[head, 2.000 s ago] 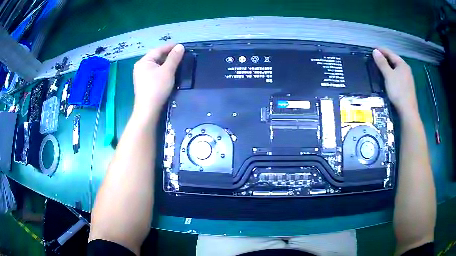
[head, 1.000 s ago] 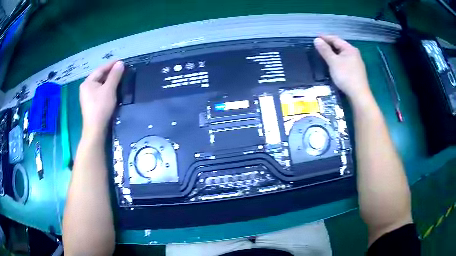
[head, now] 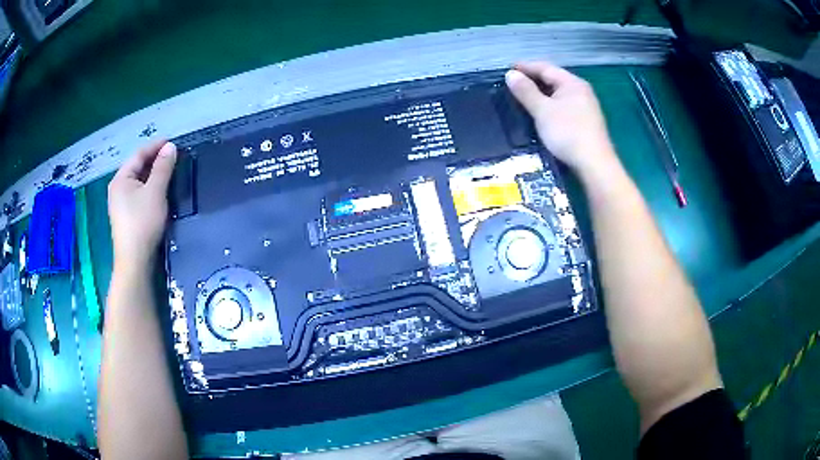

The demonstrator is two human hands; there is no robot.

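Observation:
The laptop's open black underside [head: 270,207] faces up in the middle of the view, tilted in the picture. The battery pack [head: 351,135] with white print lies along its far part. Cooling fans sit at the near left [head: 225,310] and at the right [head: 517,253], joined by black heat pipes [head: 387,301]. An orange-yellow film patch [head: 488,196] lies above the right fan. My left hand [head: 142,198] grips the far left corner, thumb on top. My right hand [head: 559,112] grips the far right corner, thumb on top. The fingers under the edge are hidden.
A pale metal rail [head: 360,67] runs behind the laptop. Tweezers [head: 655,117] and a red-tipped tool [head: 680,193] lie right. Black foam [head: 719,135] holds device parts farther right. A blue pouch [head: 51,229], a green strip [head: 87,260] and a tape roll [head: 23,364] are left.
The whole scene, laptop and bench items alike, has shifted left in the picture and tilted, and more of the foam on the right shows. Both hands stay on the laptop's far corners.

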